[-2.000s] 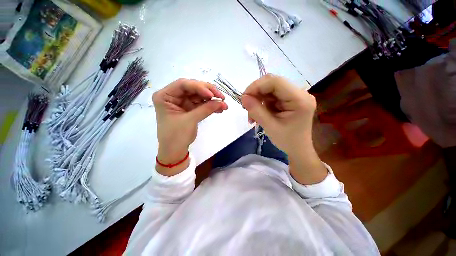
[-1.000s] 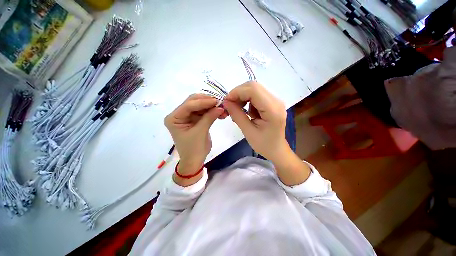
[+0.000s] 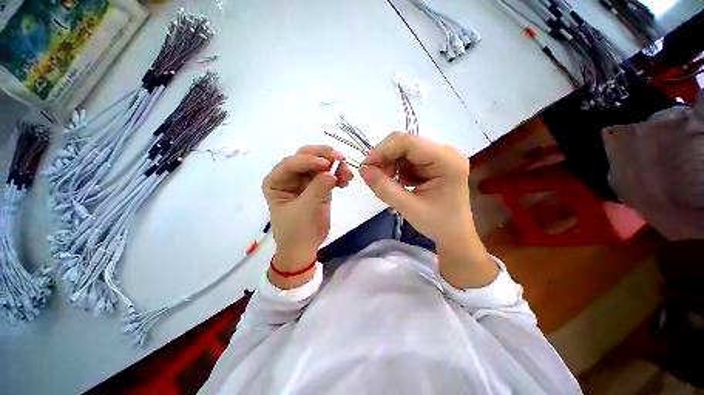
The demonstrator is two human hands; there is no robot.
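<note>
My left hand point(image 3: 302, 202) pinches a tiny white connector housing point(image 3: 335, 165) between thumb and fingertips, above the table's front edge. My right hand point(image 3: 421, 181) is just to its right and pinches thin lead wires point(image 3: 353, 137) that fan up and left from its fingertips. One wire reaches across the small gap towards the housing; whether it enters cannot be told. More thin strands point(image 3: 407, 112) show beyond the right hand, and part of a cable hangs below it.
Cable bundles point(image 3: 116, 189) lie at the left, below a printed packet point(image 3: 58, 46). A single cable with an orange-red band point(image 3: 252, 247) lies left of my hands. Whitish loose housings point(image 3: 415, 87) lie beyond my right hand. More cables, a red stool point(image 3: 552, 208) and a person's sleeve point(image 3: 656, 166) are at right.
My hands met at the fingertips a second ago and now stand slightly apart, showing the white housing in the left. The right hand has moved a little to the right with the wires.
</note>
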